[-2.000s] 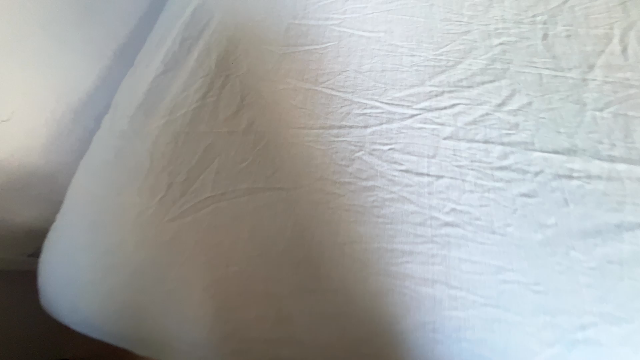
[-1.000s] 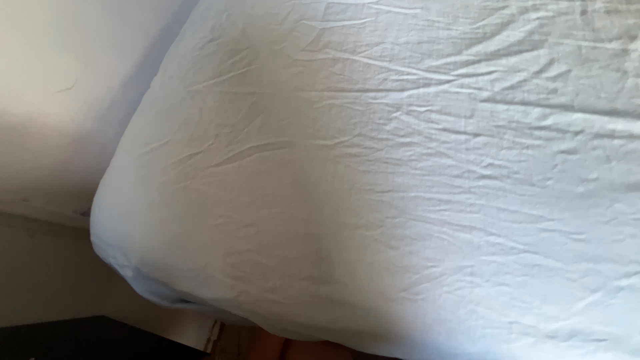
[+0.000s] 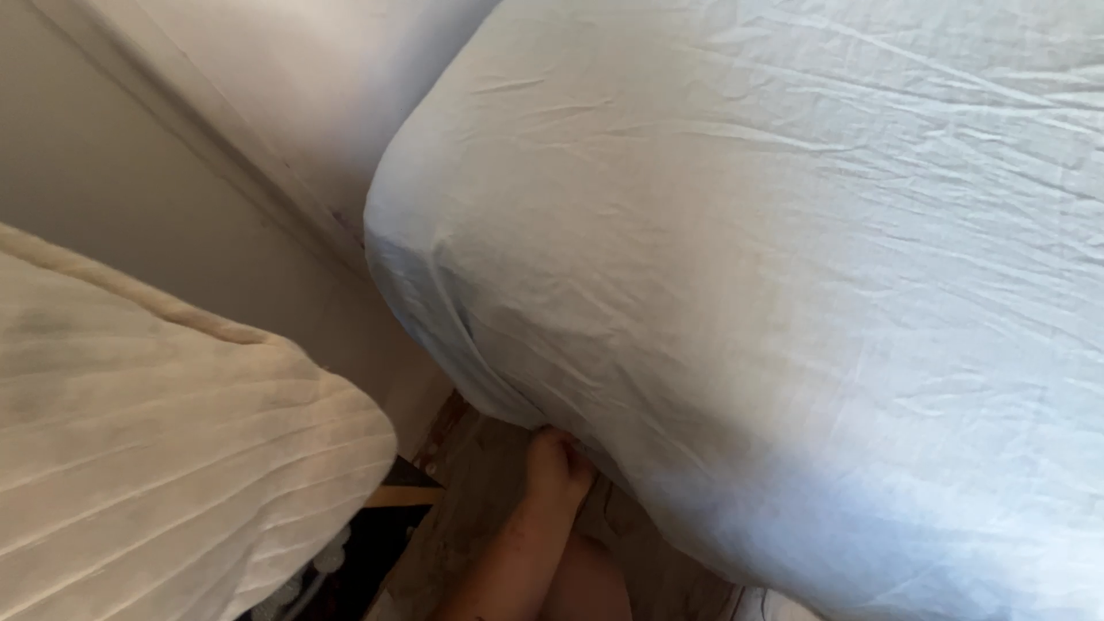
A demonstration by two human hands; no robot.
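Note:
A pale, wrinkled fitted sheet [image 3: 776, 285] covers the corner of a mattress and fills the middle and right of the head view. My left hand [image 3: 556, 466] is at the lower edge of that corner, below centre, with its fingers closed on the sheet's hem. Above the hand the fabric is pulled into folds that run up along the rounded corner. The fingertips are partly hidden under the hem. My right hand is not in view.
A cream quilted piece with a piped edge [image 3: 198, 431], perhaps another mattress, takes up the lower left. A pale wall [image 3: 216, 216] meets the mattress corner at upper left. Dark items and a patterned floor covering [image 3: 466, 466] show below. Part of a bare leg [image 3: 591, 578] is beside my forearm.
My left hand has come into view at the sheet's lower edge, and folds now show at the corner. The view has shifted left and down, bringing in the quilted piece.

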